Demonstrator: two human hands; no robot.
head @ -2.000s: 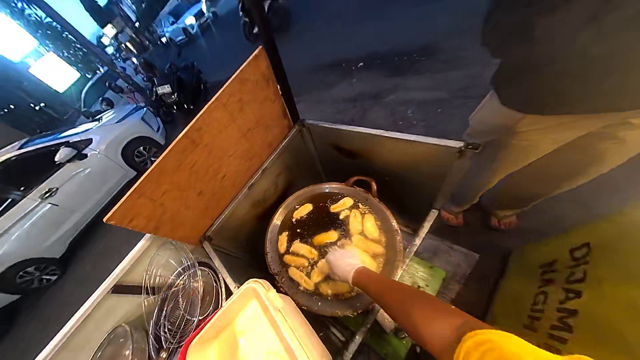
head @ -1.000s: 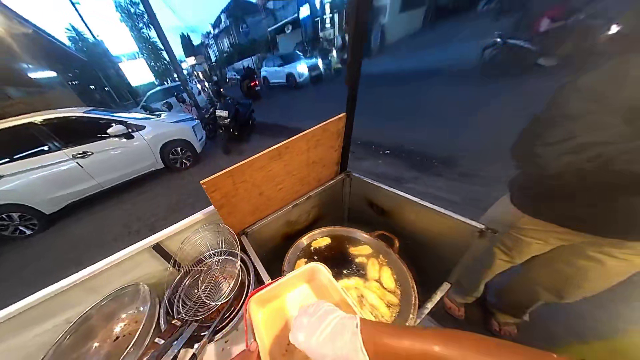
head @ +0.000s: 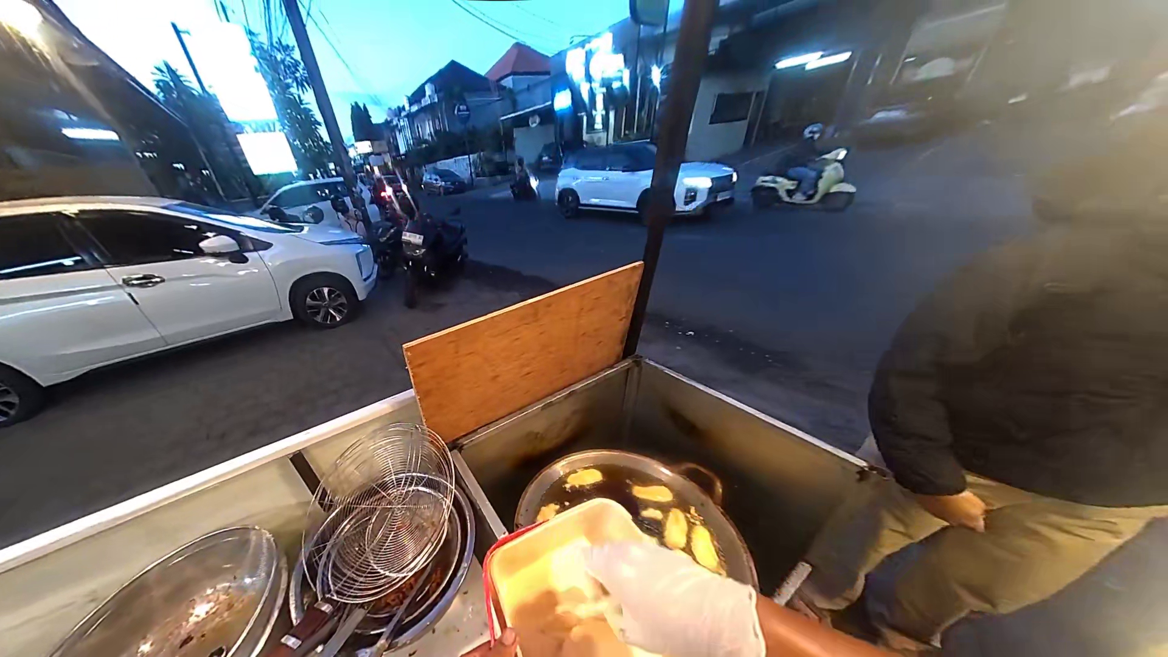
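My right hand (head: 671, 598), in a translucent white glove, reaches into a cream plastic tub (head: 584, 525) of pale batter; its fingertips are in or over the batter, and whether they hold a piece cannot be told. At the tub's lower left rim, beside a red edge, my left hand (head: 497, 645) shows only its fingers at the bottom of the view. Behind the tub, a wide wok (head: 739, 547) of dark oil holds several yellow battered pieces (head: 675, 527), partly hidden by the tub and glove.
Wire skimmers (head: 392, 520) lie over a metal bowl (head: 465, 566) on the left, beside a round metal tray (head: 269, 584). A plywood board (head: 529, 351) and metal walls (head: 748, 411) edge the wok. A person (head: 1031, 383) stands at the right; a white car (head: 164, 283) is parked at the left.
My right hand has moved from over the wok to the tub. The tub now covers the wok's near part. The view has tilted up toward the street.
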